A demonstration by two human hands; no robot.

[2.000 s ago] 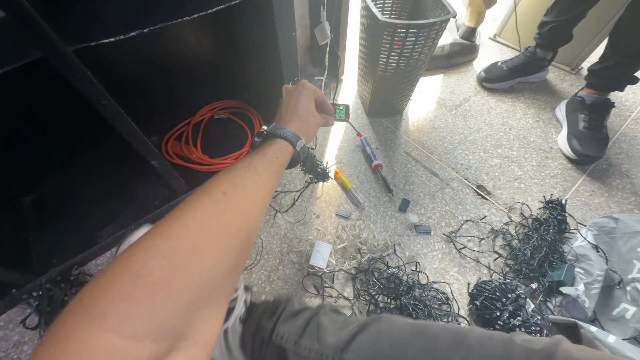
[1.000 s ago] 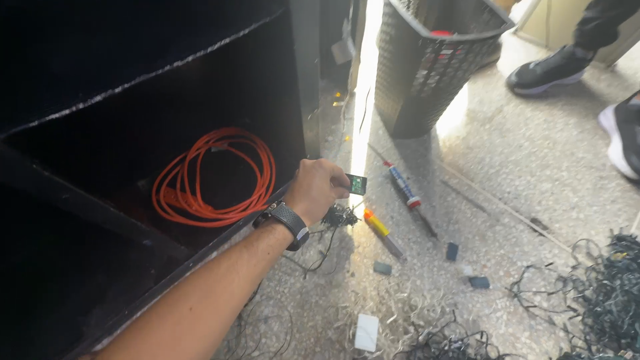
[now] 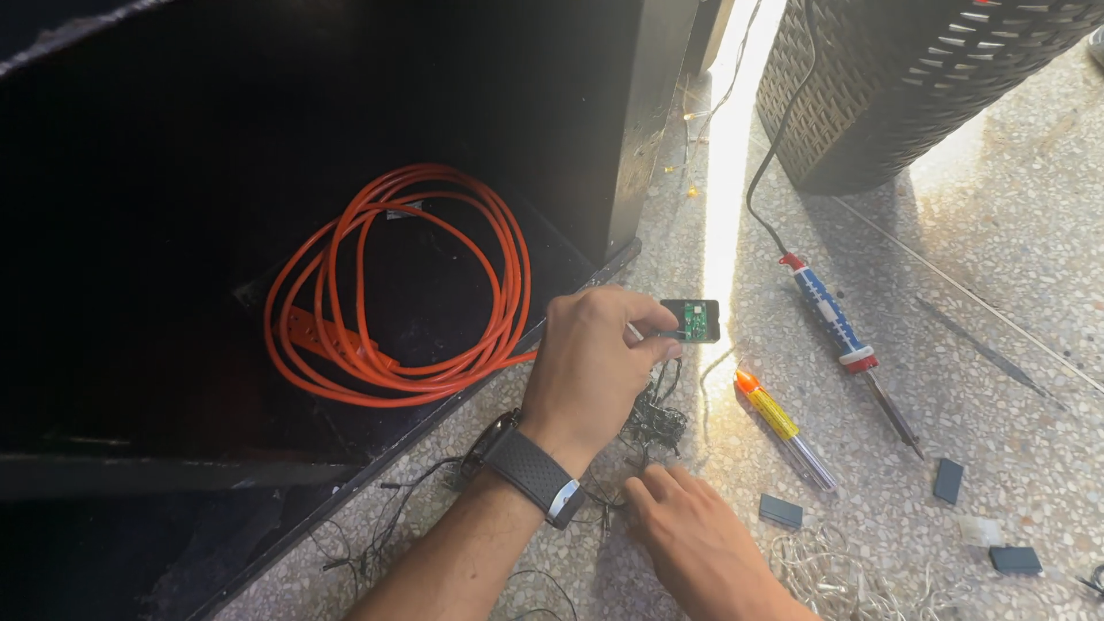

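Thumb and fingers of my left hand (image 3: 595, 362) pinch a small black plastic case with a green circuit board (image 3: 697, 321) in it. Dark string-light wires (image 3: 657, 418) hang and bunch just below. My right hand (image 3: 690, 526) is low beside those wires, fingers bent; its fingertips are near thin dark strands, and whether it grips one cannot be told. To the right lie a blue-and-white soldering iron (image 3: 830, 315) and a tube of solder wire (image 3: 780, 423) with an orange tip. Small dark plastic pieces (image 3: 780, 511) lie on the speckled floor.
A coiled orange extension cord (image 3: 509, 293) lies in the black cabinet (image 3: 625, 155) at left. A dark woven basket (image 3: 845, 112) stands at upper right, the iron's cable running past it. Clear string-light wires (image 3: 832, 578) are heaped at the bottom right. Small lit bulbs (image 3: 692, 191) hang near the cabinet's edge.
My right hand has come into view from below, near the dark wires. My left hand still holds the circuit-board case. The view has moved closer to the floor and cabinet.
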